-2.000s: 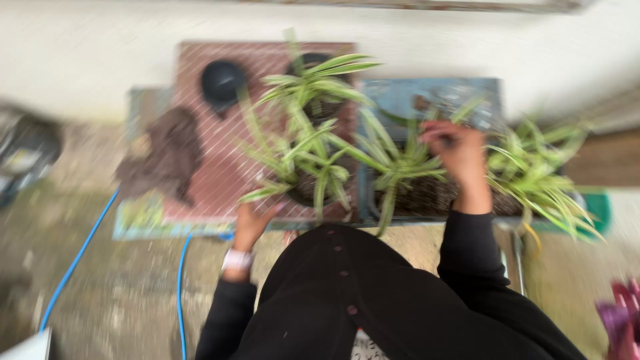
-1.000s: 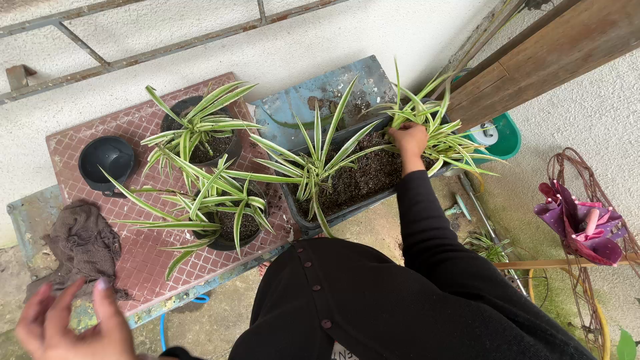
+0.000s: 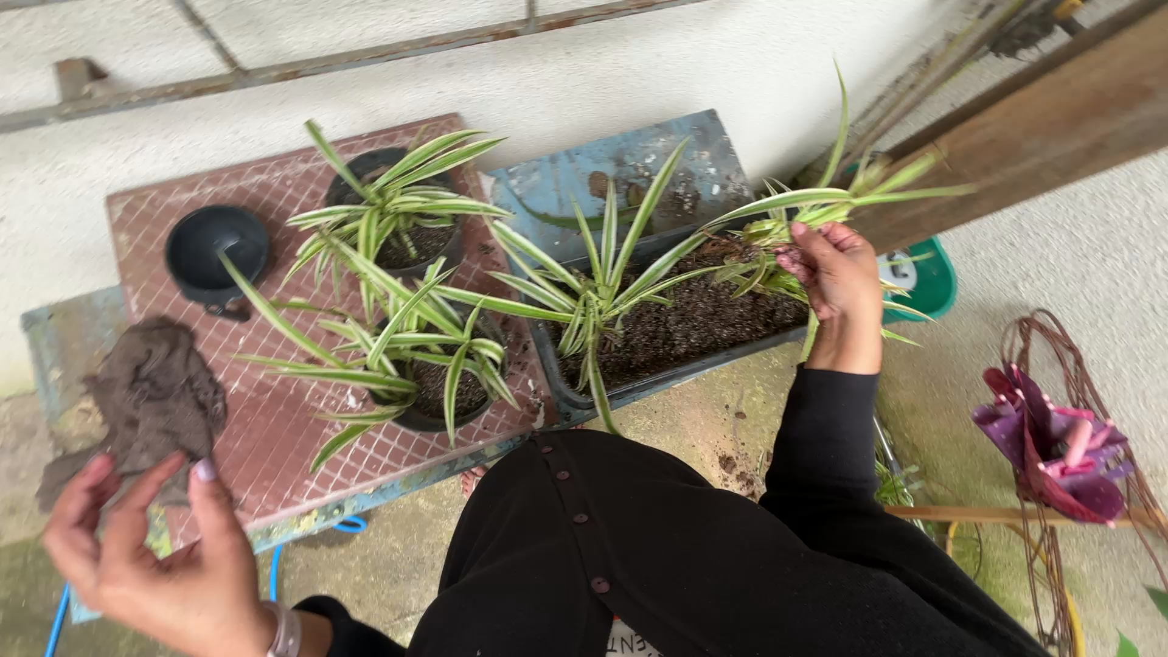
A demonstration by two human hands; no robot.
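Note:
My right hand (image 3: 832,265) pinches a variegated spider plant (image 3: 844,196) at its base, over the right end of a dark rectangular planter (image 3: 657,388) filled with soil. Another spider plant (image 3: 598,306) stands in the planter's left part. My left hand (image 3: 173,566) is raised at the lower left with fingers apart and holds nothing; it is nearest to a crumpled brown cloth (image 3: 160,392). Two potted spider plants, one at the back (image 3: 392,196) and one in front (image 3: 429,365), stand on a red patterned board (image 3: 274,438).
An empty black pot (image 3: 217,251) sits on the board. Behind the planter is a blue, soil-stained surface (image 3: 639,155). A green container (image 3: 935,278) and a wooden post (image 3: 1031,128) are at right. A purple hanging ornament (image 3: 1049,447) and blue hose (image 3: 274,570) are also in view.
My left hand was low by the board's front edge two seconds ago and is now raised at the lower left. My right hand has moved from the planter's middle to the plant at its right end.

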